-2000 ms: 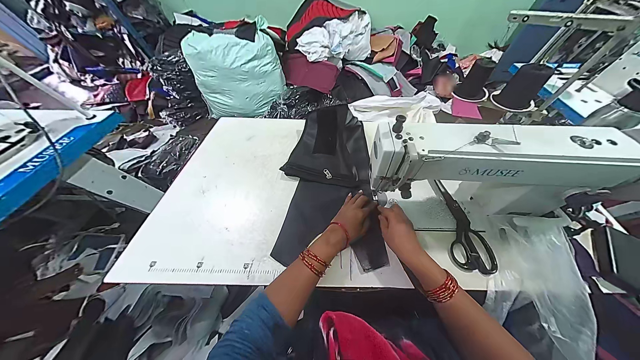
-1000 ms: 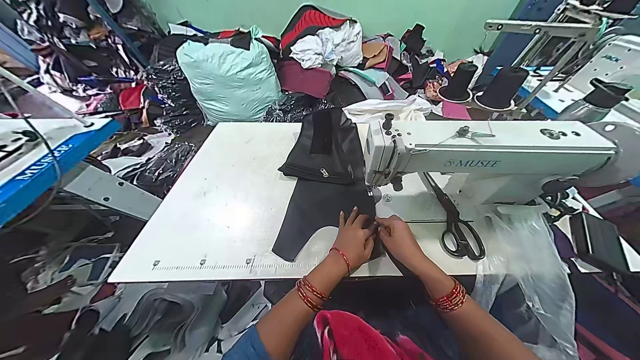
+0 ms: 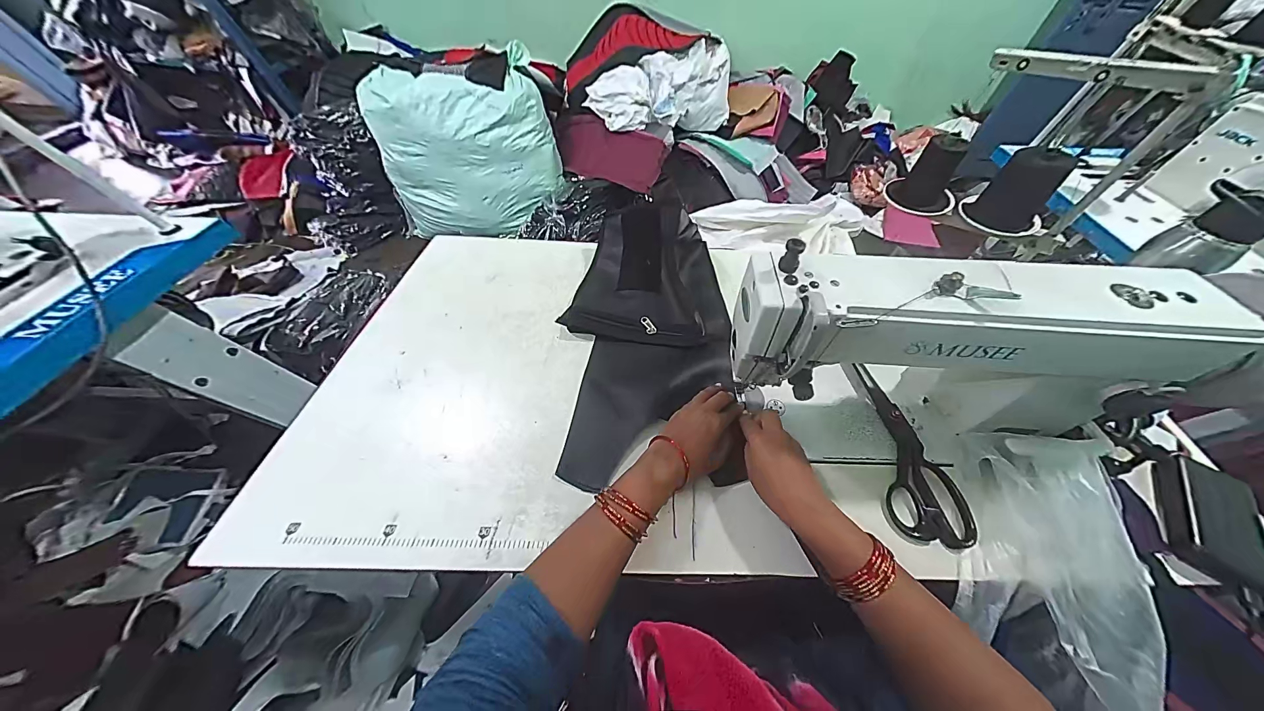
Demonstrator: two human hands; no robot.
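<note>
A black fabric piece (image 3: 617, 395) lies on the white sewing table (image 3: 444, 395), partly under the head of the white sewing machine (image 3: 948, 326). My left hand (image 3: 703, 430) presses on the fabric just left of the needle area, its fingertips close to the presser foot. My right hand (image 3: 775, 459) pinches the fabric edge with thumb and fingers right beside it. Above them lies a folded black fabric item with a zipper (image 3: 632, 276). The needle and the fabric under my fingertips are mostly hidden.
Black-handled scissors (image 3: 918, 484) lie right of my right hand, blades under the machine arm. A clear plastic sheet (image 3: 1057, 553) hangs over the table's right front edge. Black thread cones (image 3: 1022, 188) stand behind the machine. Beyond the table are a pale green bag (image 3: 459, 148) and heaped cloth.
My hands were lower, nearer the table's front edge, one second ago; they have moved up to the presser foot. The left hand's spread fingers have drawn closer together.
</note>
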